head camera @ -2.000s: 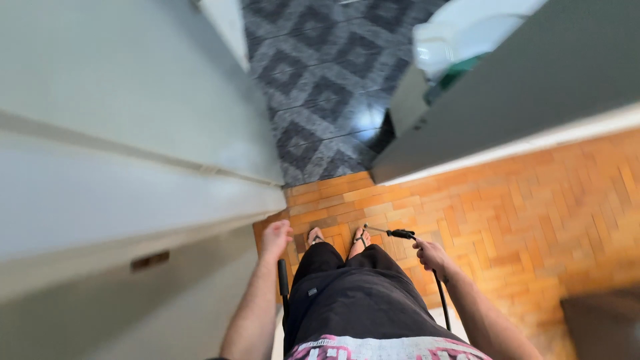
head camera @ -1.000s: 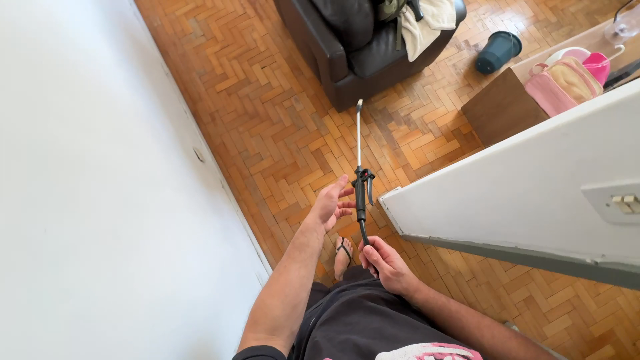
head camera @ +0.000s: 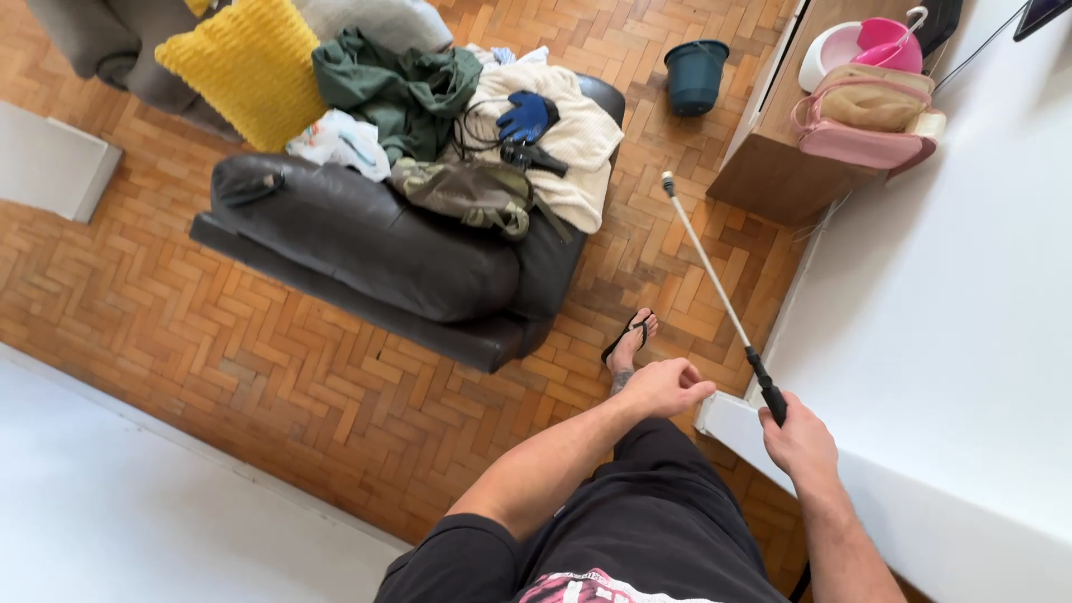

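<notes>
My right hand is closed around the black handle of a sprayer wand. The wand's thin pale tube points up and to the left and ends in a small nozzle above the parquet. Left of the handle, my left hand holds nothing, its fingers loosely bent and the thumb apart from them. The two hands do not touch. A hose is not visible at the grip; a short dark line shows beside my right forearm at the bottom edge.
A dark leather armchair bears clothes, a backpack and a blue glove. A dark green bucket stands on the parquet. Right of it, a wooden cabinet holds a pink bag. A white wall end is close to my hands.
The wand's handle has come into my right hand, which a second ago was on the hose below it. My left hand has come away from the wand. The view has swung toward the armchair.
</notes>
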